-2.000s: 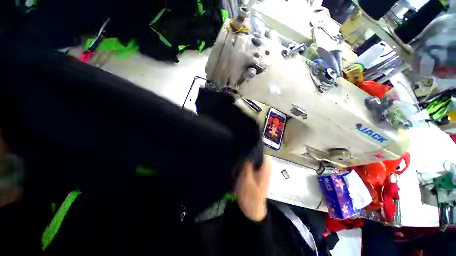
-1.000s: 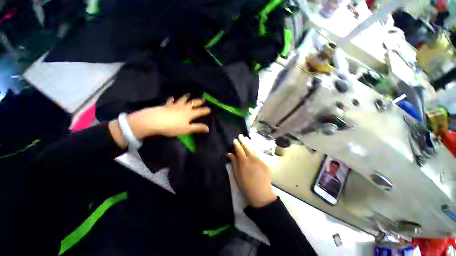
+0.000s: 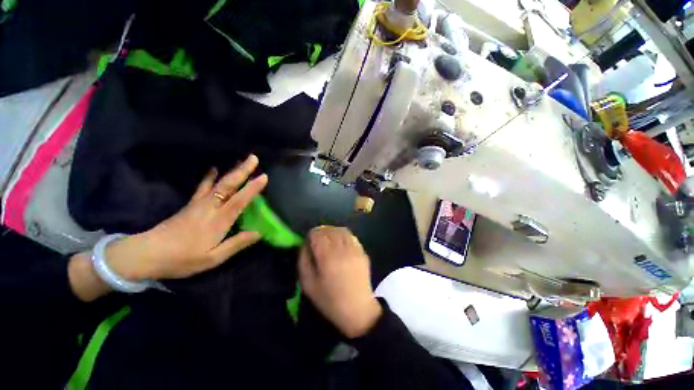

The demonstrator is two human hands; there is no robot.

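Observation:
A black garment panel (image 3: 152, 152) lies over the table and under the head of the off-white sewing machine (image 3: 487, 167). A bright green fabric piece (image 3: 268, 224) shows on it between my hands. My left hand (image 3: 199, 225) lies spread on the black cloth at the green piece's left end, with a pale bangle at the wrist and a ring. My right hand (image 3: 335, 276) has curled fingers at the green piece's right end, below the presser foot area, pinching the cloth there. Its fingertips are partly hidden. The needle is hard to make out.
A lit smartphone (image 3: 452, 232) lies on the bed under the machine arm. A blue-purple tissue pack (image 3: 561, 346) and red plastic bag (image 3: 625, 324) are at lower right. A pink strip (image 3: 47, 164) runs along the left. Black pieces with green edges (image 3: 251, 30) are heaped at the top.
The view has shifted. The black panel now lies flatter and reaches under the machine head. My left hand is spread beside the green piece; my right hand has gone from extended to curled on the cloth.

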